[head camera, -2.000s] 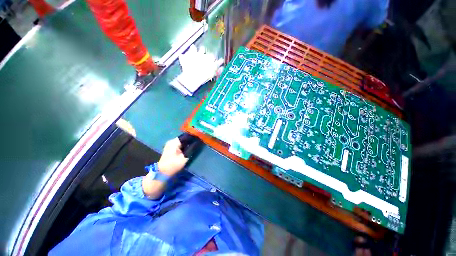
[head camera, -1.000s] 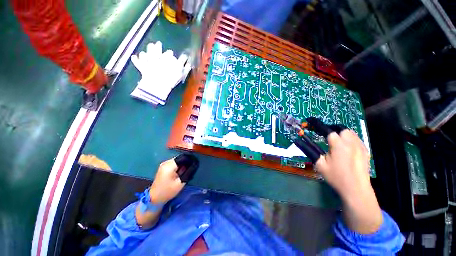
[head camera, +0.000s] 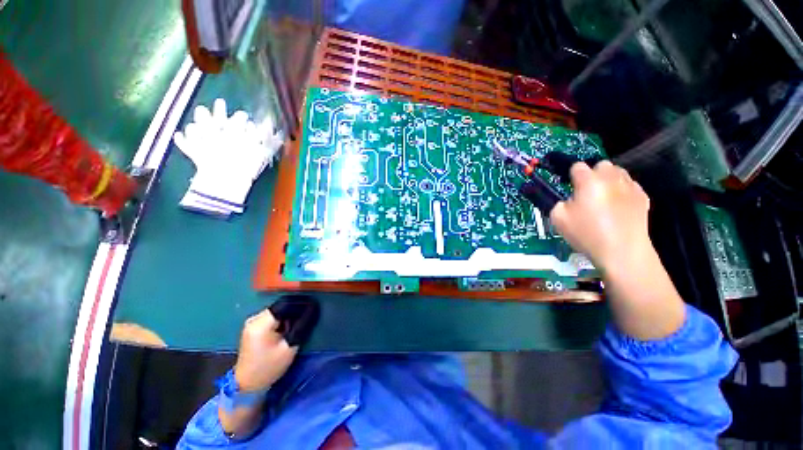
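Note:
A large green printed circuit board (head camera: 379, 206) with white traces lies flat on an orange-brown slotted fixture (head camera: 271, 255). My right hand (head camera: 603, 211) is shut on side cutters (head camera: 514, 158) with orange-red near the pivot. Their jaws are over the upper right part of the board. Black handles and black finger coverings are hard to tell apart there. My left hand (head camera: 268, 344) is near the bench's front edge, left of the board's near corner. It has black coverings on its fingers and a blue band at the wrist. Its fingers look curled, and no held thing shows.
White gloves (head camera: 223, 158) lie left of the fixture on the green bench (head camera: 189, 290). A red-wrapped post (head camera: 48, 141) stands at left. A small red object (head camera: 541, 91) sits on the fixture's far right. A person in blue (head camera: 401, 22) is beyond. Another circuit board (head camera: 727, 255) is at right.
The view has turned, so the board now lies straighter. The cutters have moved from the board's middle towards its upper right. My left hand stays by the near edge.

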